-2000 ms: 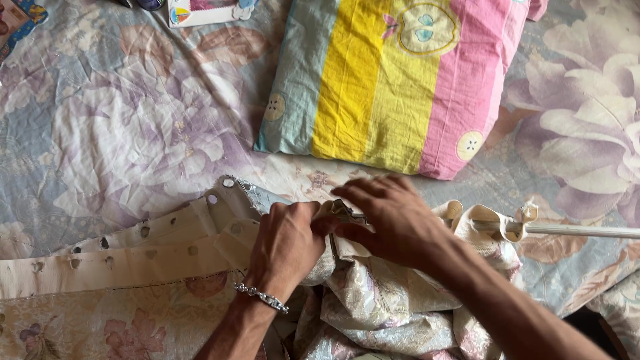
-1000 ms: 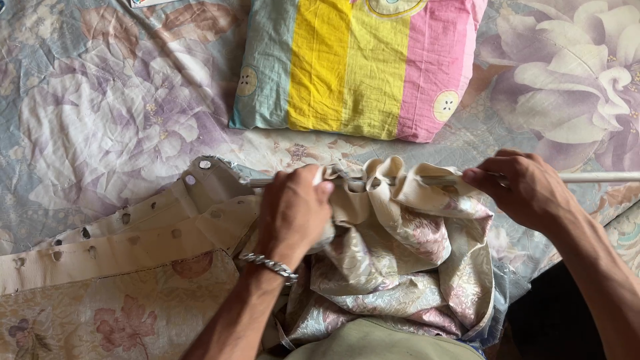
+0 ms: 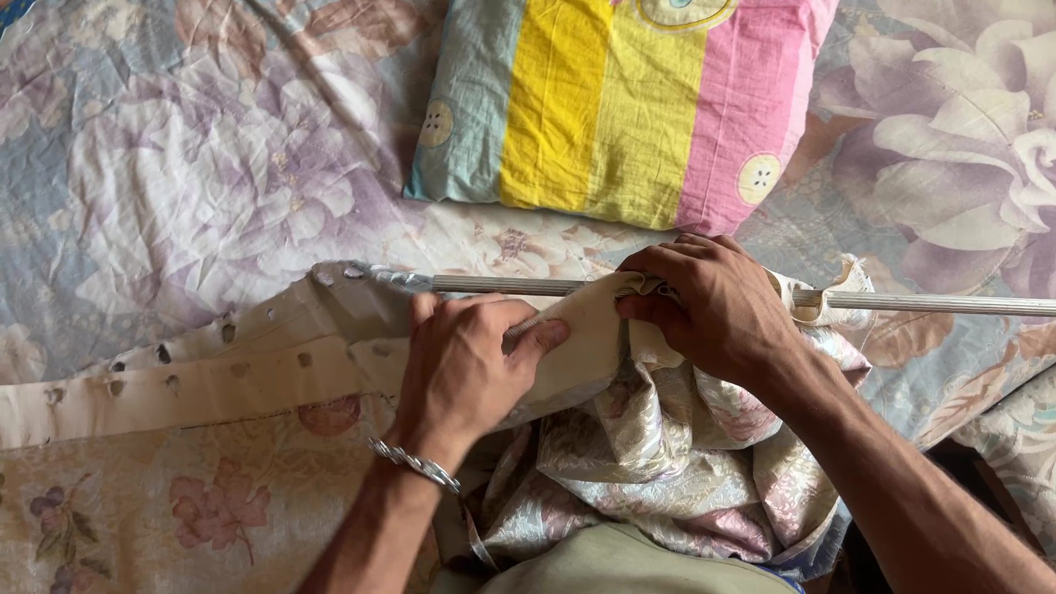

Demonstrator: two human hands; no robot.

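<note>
A ribbed metal curtain rod (image 3: 940,303) crosses the middle to the right edge, its left end wrapped in clear plastic. A floral curtain (image 3: 660,487) is bunched below it, its cream header band threaded on the rod toward the right. My left hand (image 3: 470,355) pinches the flat header band (image 3: 582,338) between thumb and fingers just below the rod. My right hand (image 3: 701,305) closes around the gathered header and the rod; its fingertips are partly hidden. More header band with holes (image 3: 272,371) stretches to the left over a beige floral fabric.
A striped pillow (image 3: 602,115) in blue, yellow and pink lies beyond the rod. Everything rests on a floral bedsheet (image 3: 247,165). Patterned fabric (image 3: 1015,445) shows at the right edge beside a dark gap.
My right hand has moved left along the rod to the gathers. A flat stretch of header now shows between my hands, and the rod's left part is exposed above my left hand.
</note>
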